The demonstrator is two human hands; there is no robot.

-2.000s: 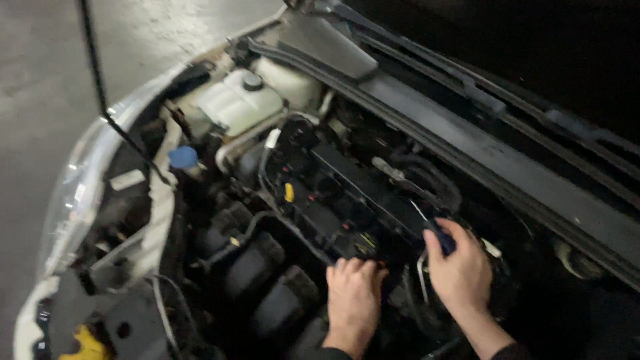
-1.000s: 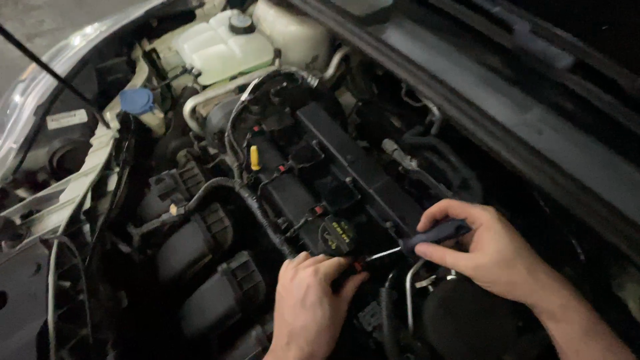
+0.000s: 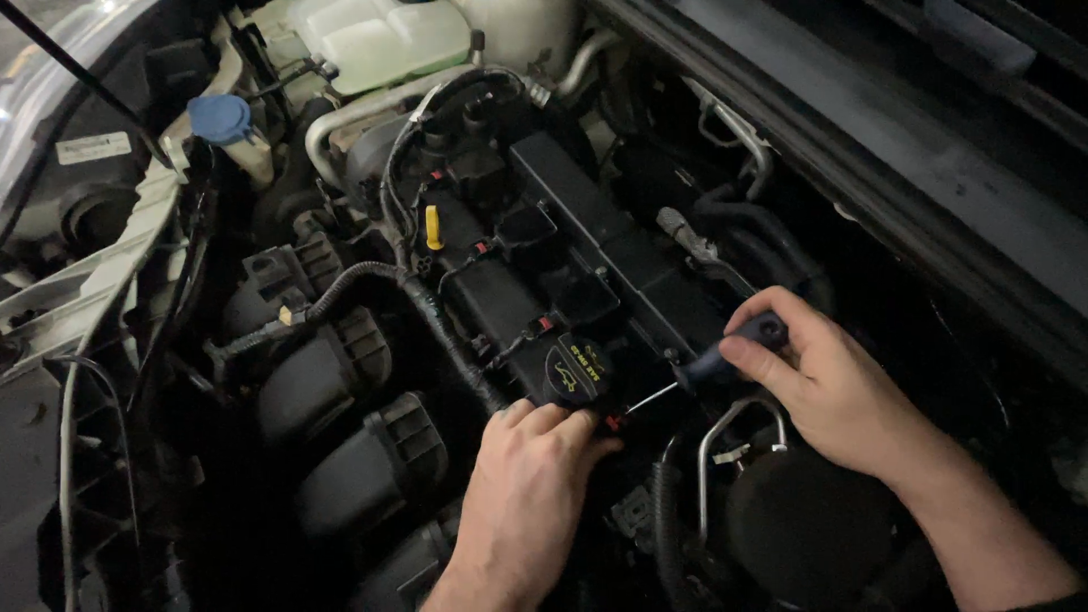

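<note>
In my right hand point(image 3: 807, 382) is a screwdriver point(image 3: 722, 355) with a dark handle and a thin metal shaft. Its tip meets a red connector lock tab point(image 3: 614, 421) on the near ignition coil's connector, just below the black oil filler cap point(image 3: 575, 370). My left hand point(image 3: 531, 484) lies beside that tab with its fingers bent down around the connector or its wiring; what they grip is hidden. Farther up the black engine cover stand more ignition coils point(image 3: 582, 297) with red-tabbed plugs point(image 3: 541, 325), and a yellow dipstick handle point(image 3: 433, 227).
Black intake manifold runners point(image 3: 323, 365) and a wiring harness point(image 3: 438, 323) lie left of my left hand. A coolant reservoir point(image 3: 391, 38) and blue-capped filler neck point(image 3: 219, 119) stand at the back. A bent metal pipe point(image 3: 704, 476) rises below my right hand. The hood prop rod point(image 3: 85, 76) slants at upper left.
The screwdriver, pointing up and away from the connector two seconds ago, now has its tip at the red tab. My left hand stays beside the filler cap. The view has moved closer.
</note>
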